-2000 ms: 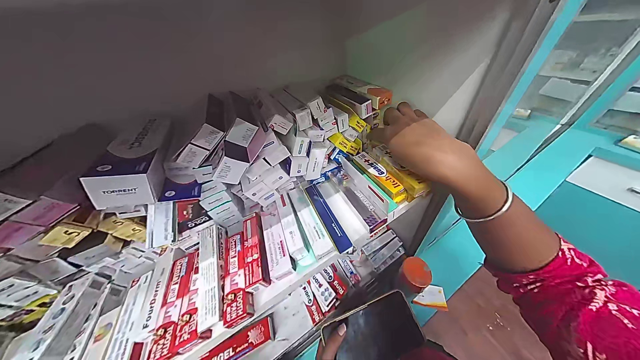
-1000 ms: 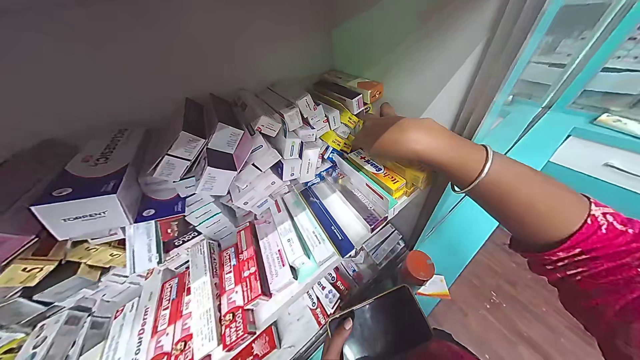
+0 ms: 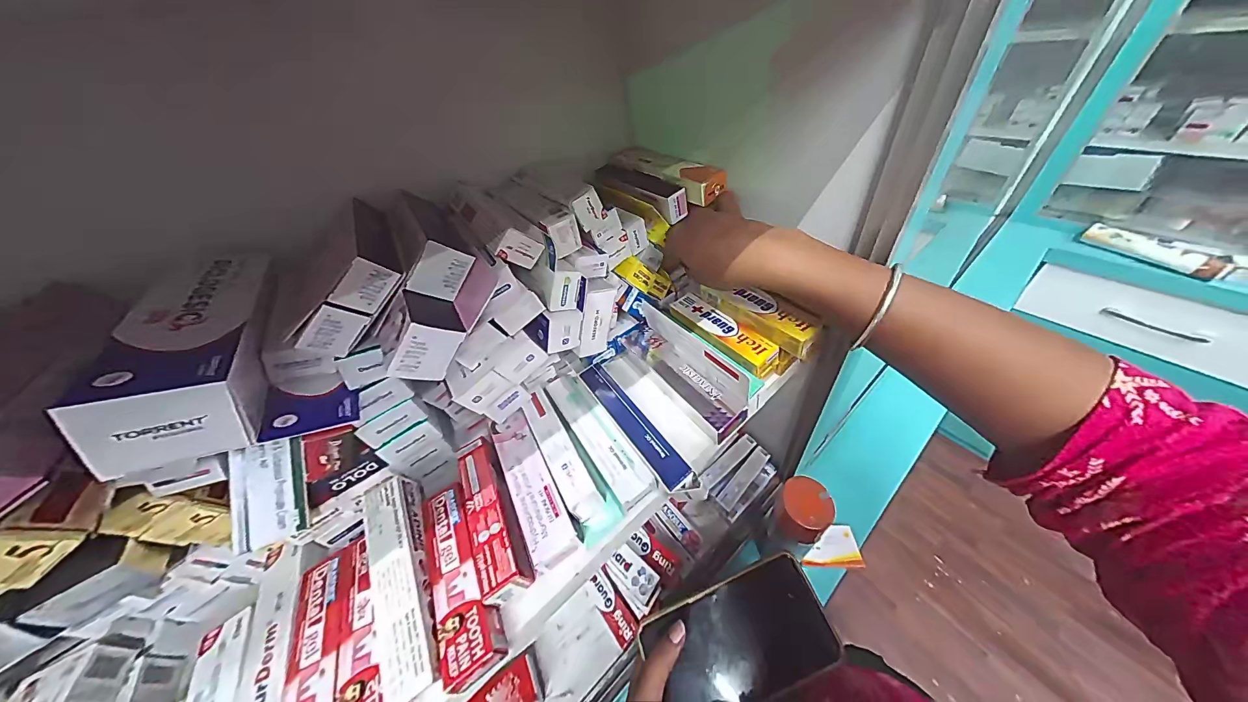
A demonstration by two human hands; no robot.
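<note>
My right hand (image 3: 717,244) reaches to the back right of a shelf packed with medicine boxes. Its fingers are bent down among the cartons, beside a dark-topped box (image 3: 643,192) and an orange-ended carton (image 3: 697,177); the fingertips are hidden, so any hold cannot be made out. Below the wrist lie yellow Itch Guard boxes (image 3: 726,331). At the bottom, my left hand (image 3: 661,668) holds a smartphone (image 3: 746,634) with a dark screen, its thumb on the edge.
Red dental gel boxes (image 3: 478,526) and a large Torrent carton (image 3: 161,390) crowd the shelf, whose front edge (image 3: 575,575) slants across. A container with an orange lid (image 3: 807,507) stands below. Teal-framed glass cabinets (image 3: 1063,146) and a white drawer (image 3: 1131,317) are at right.
The right hand stays at the back right corner, its fingers now lower among the boxes beside the orange-ended carton. The left hand still holds the phone. The view has shifted somewhat.
</note>
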